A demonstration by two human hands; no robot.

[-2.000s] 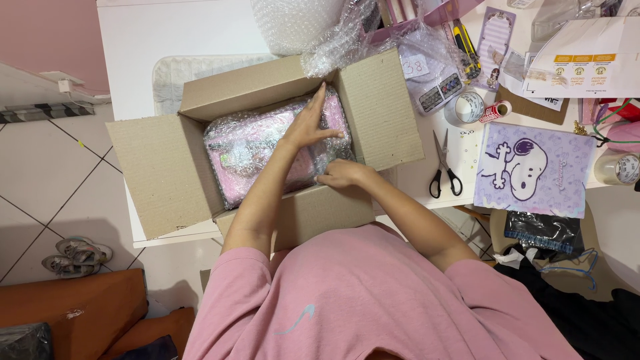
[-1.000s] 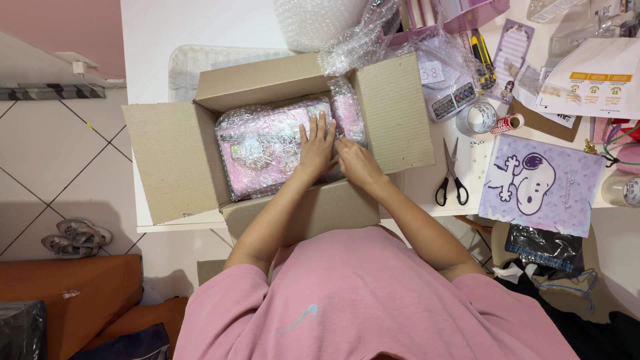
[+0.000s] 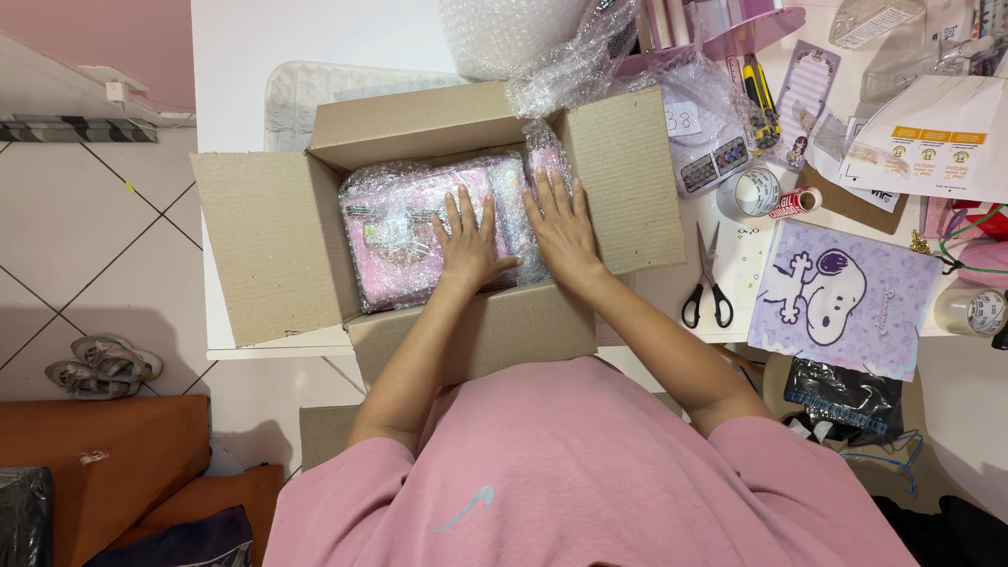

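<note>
An open cardboard box (image 3: 268, 244) stands at the table's front edge with its flaps folded out. Inside lies a pink item wrapped in bubble wrap (image 3: 394, 276), and a narrower wrapped pink piece (image 3: 543, 146) stands along the right side. My left hand (image 3: 471, 248) lies flat on the large wrapped item, fingers spread. Flat on the narrow wrapped piece rests my right hand (image 3: 561, 232), its fingers slightly apart. Neither hand grips anything. What lies beneath the wrapped things is hidden.
Black-handled scissors (image 3: 707, 283) lie right of the box, near a purple Snoopy-printed sheet (image 3: 843, 299). Rolls of tape (image 3: 748, 193), a yellow utility knife (image 3: 760, 102) and a bagged item (image 3: 701, 134) sit behind them. Loose bubble wrap (image 3: 567, 71) touches the box's back right corner.
My right hand, earlier near the box's front right with fingers bent, has moved up and lies flat with fingers extended. My left hand remains on the wrapped item.
</note>
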